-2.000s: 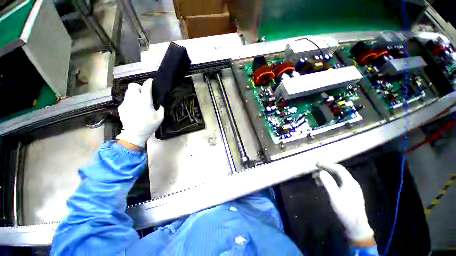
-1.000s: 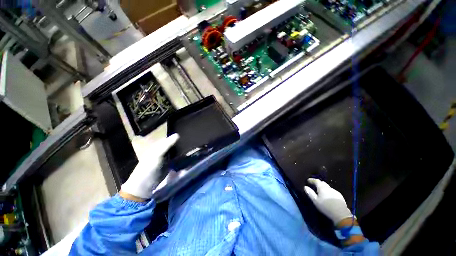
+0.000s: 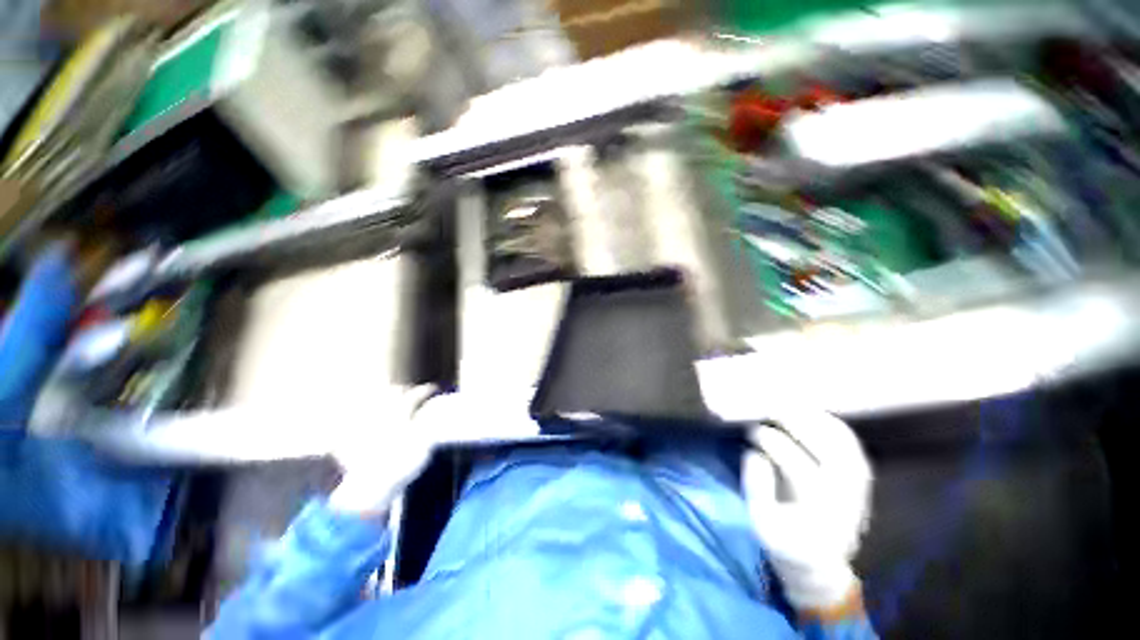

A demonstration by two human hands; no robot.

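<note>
The frame is strongly blurred. A flat black tray (image 3: 625, 346) lies over the line's near rail, in front of my body. The smaller black parts tray (image 3: 526, 228) with metal pins stands behind it on the line. My left hand (image 3: 390, 453), in a white glove, is at the near rail, left of the flat tray and apart from it. My right hand (image 3: 808, 500), gloved, is just right of the flat tray, below the rail. Blur hides the fingers' exact pose; I see nothing held in either hand.
A green circuit board (image 3: 863, 238) with a long pale heat sink (image 3: 925, 123) lies on the line at the right. Another board (image 3: 150, 338) is at the far left, beside another person's blue sleeve (image 3: 75, 488). A black tote (image 3: 1000, 525) stands at the lower right.
The view has swung left and blurred. My left hand has moved away from the flat black tray. My right hand has moved from over the tote to near the rail. Another person's sleeve has appeared.
</note>
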